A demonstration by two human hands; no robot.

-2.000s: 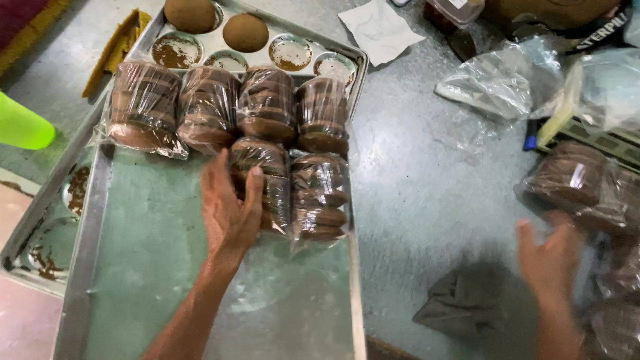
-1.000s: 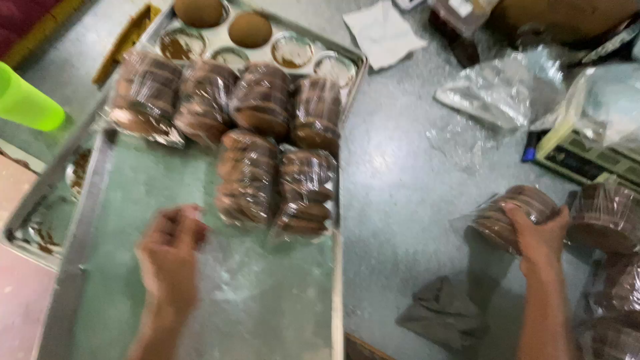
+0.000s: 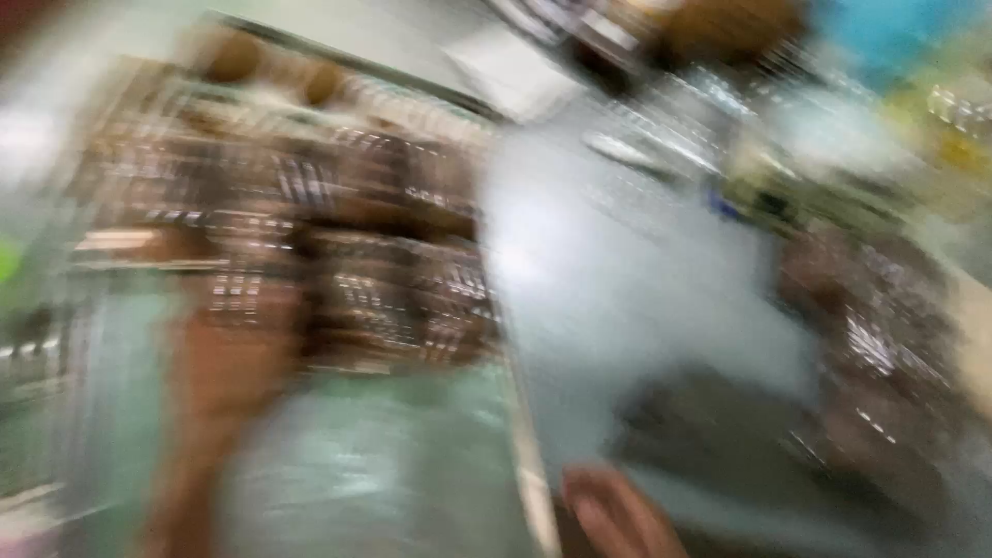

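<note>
The whole view is heavily blurred. My left hand (image 3: 232,356) is on a plastic-wrapped stack of round brown cakes (image 3: 252,260) at the left end of the tray's second row, its fingers hidden by the blur and the pack. Right of it lie two more wrapped stacks (image 3: 380,294), and behind them a row of several more (image 3: 364,170). These stand on a flat metal tray (image 3: 349,465) with a greenish surface. At the bottom edge, just right of the tray, my right hand (image 3: 616,511) shows only in part; no pack is visible in it.
More wrapped stacks (image 3: 883,349) lie at the right, by a pale device (image 3: 814,190). Clear plastic (image 3: 666,124) and a white sheet (image 3: 515,74) are farther back. A dark cloth (image 3: 713,434) lies on the metal table (image 3: 620,294). A cake mould pan (image 3: 434,101) stands behind the tray.
A wrapped stack now sits left of the two in the second row, with my left hand at it. My right hand, earlier holding a stack at the right, has moved to the bottom middle. The view has shifted.
</note>
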